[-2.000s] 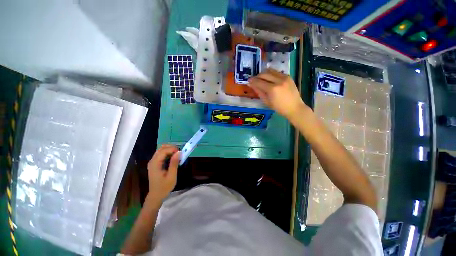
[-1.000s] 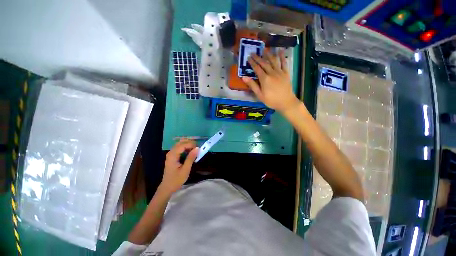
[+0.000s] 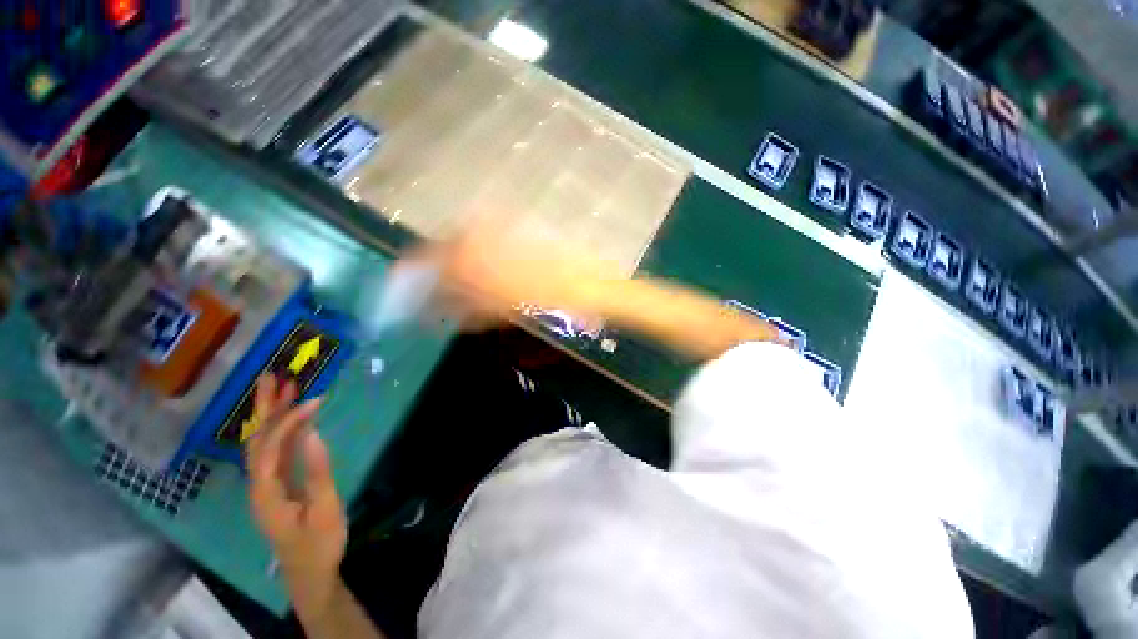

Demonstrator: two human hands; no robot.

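My left hand has its fingers apart, empty, at the yellow-arrowed start panel on the press front. My right hand is strongly blurred, over the edge between the green bench and the line table. A pale blue-white blur, seemingly a phone housing, is at its fingertips. Another housing sits in the orange nest, partly under the metal press head.
A beige blister tray holds one housing in its corner. Several housings lie in a row on the far dark-green surface. A white sheet and two housings lie near my right arm. A gloved hand shows at the right edge.
The view has turned right. My left hand has let go of the housing and moved to the start panel. My right hand has left the nest, and the pale blur is now at its fingers.
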